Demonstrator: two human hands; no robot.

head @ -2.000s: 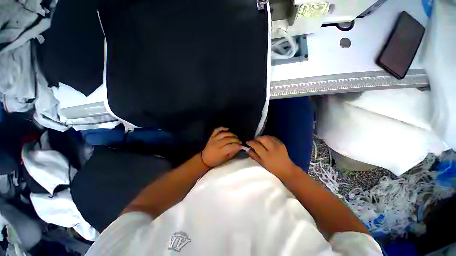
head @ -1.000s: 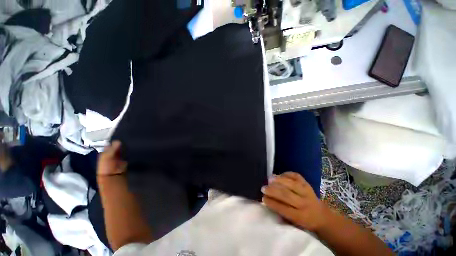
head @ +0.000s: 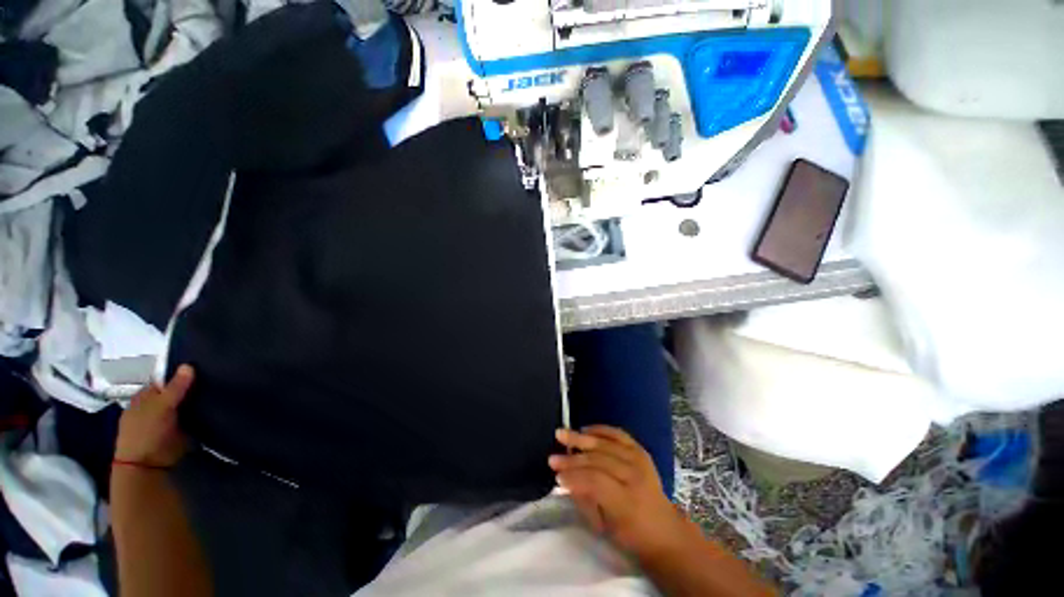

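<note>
A black fabric panel (head: 373, 315) with a thin white rim lies across the table's front edge and towards the lap. Its upper right corner is at the needle area (head: 531, 175) of the white and blue overlock machine (head: 653, 70). My left hand (head: 154, 420) holds the panel's left edge, thumb on top. My right hand (head: 604, 472) holds its lower right corner between thumb and fingers. The fingers under the cloth are hidden.
A smartphone (head: 800, 222) lies right of the machine. A measuring strip (head: 700, 297) runs along the table's edge. White fabric (head: 817, 373) hangs at the right, above white trimmings (head: 863, 536) on the floor. Grey and black pieces (head: 47, 222) are heaped at the left.
Both hands have moved from together at the panel's near edge to apart at its two sides. The panel is spread out flatter. The view has shifted, showing more of the machine.
</note>
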